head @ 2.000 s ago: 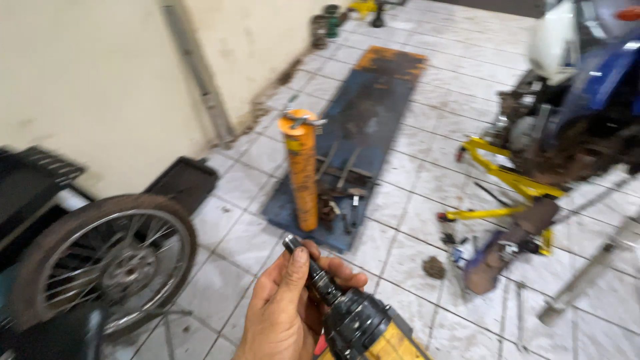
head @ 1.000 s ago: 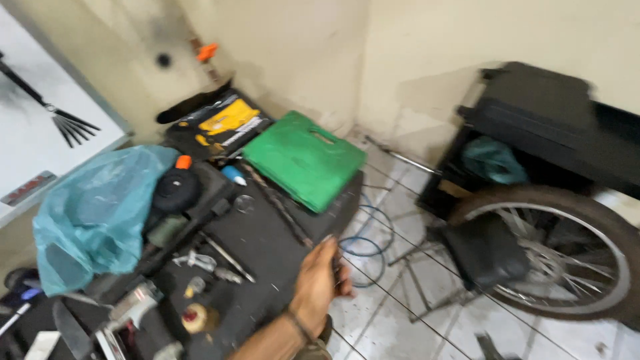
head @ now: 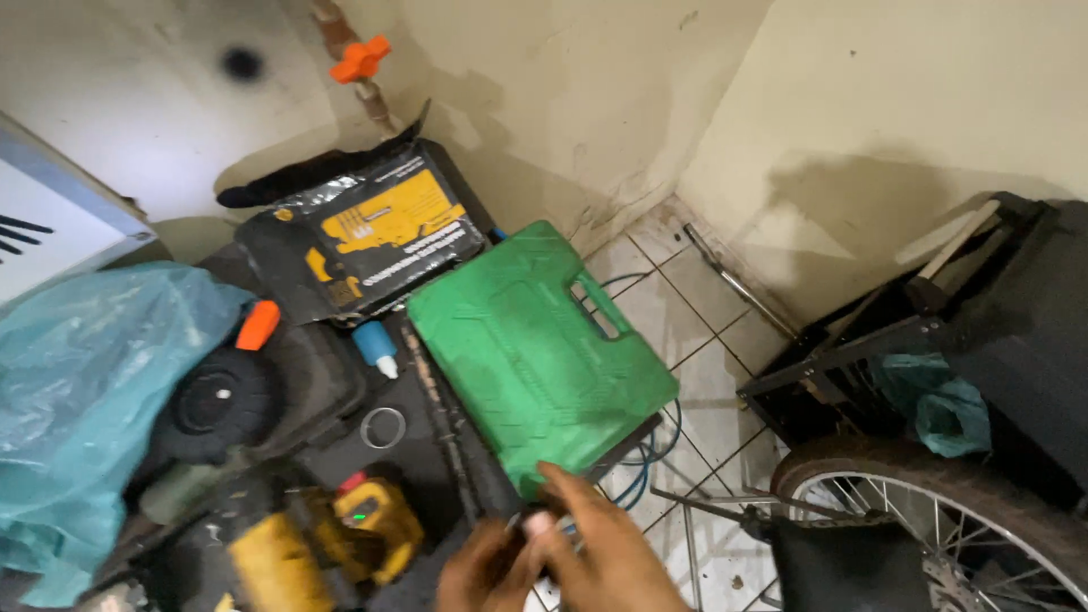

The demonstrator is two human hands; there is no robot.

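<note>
Low in the head view, my left hand (head: 486,563) and my right hand (head: 599,544) meet fingertip to fingertip. Between them is a small dark part (head: 534,517), blurred and mostly covered by the fingers; its kind cannot be told. The fingers of my right hand overlap the near corner of a green plastic tool case (head: 544,348). Left of my hands, a yellow and black power tool (head: 285,552) rests on the dark tabletop, with a small green light showing on it. A long thin rusty bar (head: 438,399) lies along the case's left edge.
Around the tabletop are a black and yellow box (head: 382,229), a blue bottle (head: 374,344), a metal ring (head: 382,427), a black wheel-like part (head: 223,393) and a teal plastic bag (head: 102,382). A spoked wheel (head: 858,463) and black seat (head: 850,561) stand at right.
The view has swung from the tiled floor to the table. The yellow power tool, by my hand two seconds ago, now lies on the table. Both hands are now together; one second ago only one showed.
</note>
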